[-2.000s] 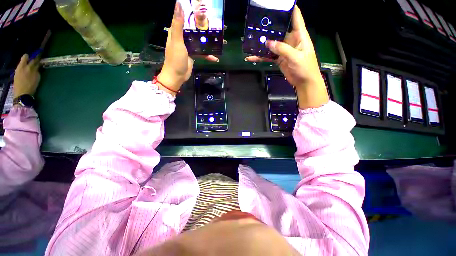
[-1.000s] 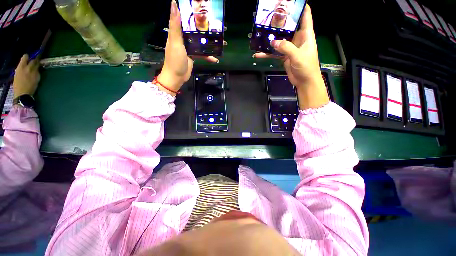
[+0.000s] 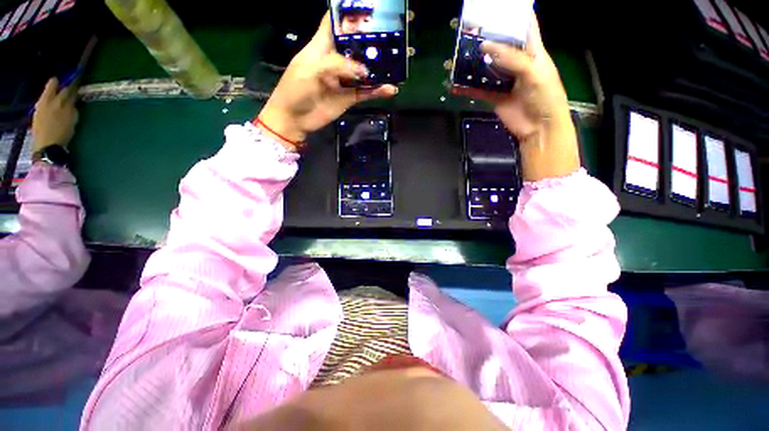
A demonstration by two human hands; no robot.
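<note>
My left hand (image 3: pixel 308 97) holds a smartphone (image 3: pixel 371 52) upright at the top edge; its camera screen shows part of a face, and my thumb lies over the lower screen. My right hand (image 3: pixel 531 93) holds a second smartphone (image 3: pixel 489 38), its picture mostly bright white, my thumb over the screen near the shutter button. Both phones are cut off by the top edge. Below them the black phone tray (image 3: pixel 427 168) holds two phones with dark camera screens, one left (image 3: pixel 365 164) and one right (image 3: pixel 491 168), with an empty slot between them.
Another tray (image 3: pixel 620 156) with several white-screened phones with red bands stands at the right. A wrapped post (image 3: pixel 173 46) slants down at the upper left. Another person's hand (image 3: pixel 55 118) with a watch is at the far left. The green bench (image 3: pixel 135 168) runs across.
The view has shifted slightly. My left thumb has moved onto the phone's screen. The right phone is raised and its picture has changed from a face to bright white.
</note>
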